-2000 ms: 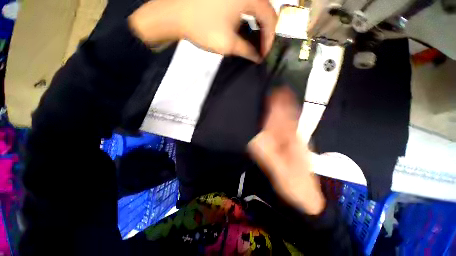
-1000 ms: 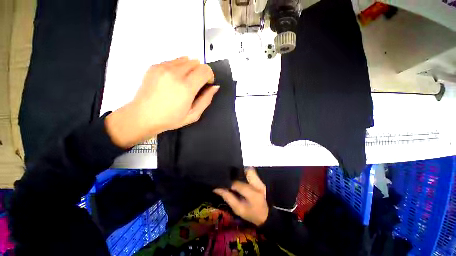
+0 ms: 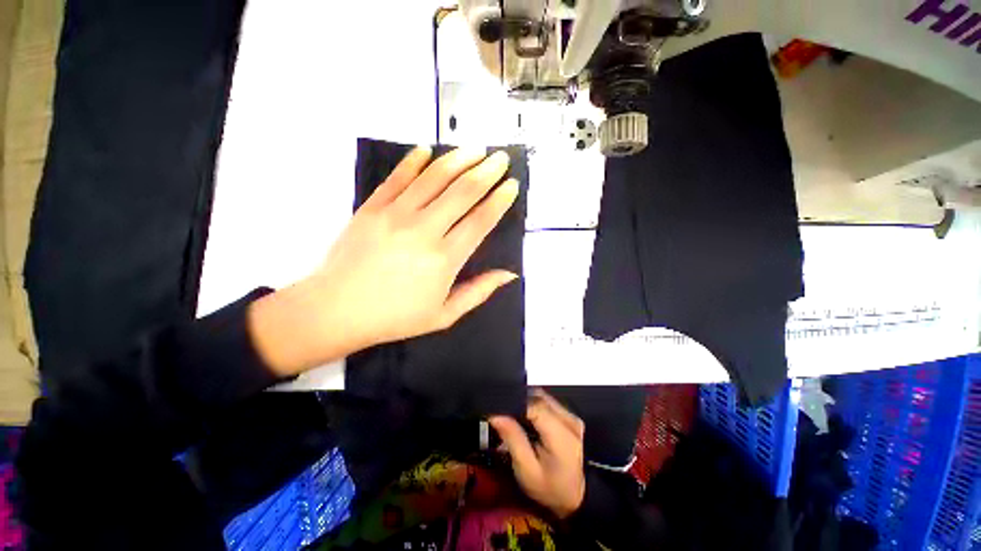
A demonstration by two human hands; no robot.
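Note:
A black cut panel (image 3: 484, 334) lies on the white table, its far edge just short of the needle plate and its near end hanging over the table's front edge. My left hand (image 3: 414, 242) lies flat on the panel, fingers spread, pressing it down. My right hand (image 3: 546, 452) is below the table edge, pinching the panel's near right edge between thumb and fingers. The presser foot area (image 3: 527, 81) of the sewing machine is beyond the panel; the cloth is not under it.
Right-hand black cut pieces (image 3: 699, 215) lie beside the tension dial (image 3: 624, 133). A long black stack (image 3: 129, 161) lies far left by cardboard (image 3: 24, 215). Blue crates (image 3: 914, 441) and a red crate (image 3: 665, 428) are below the table edge. An orange-black tool (image 3: 807, 59) lies right.
The left hand has gone from bent fingers on the panel to lying flat with fingers spread. The panel is now spread wider. Earlier, both hands were raised near the needle with cloth between them.

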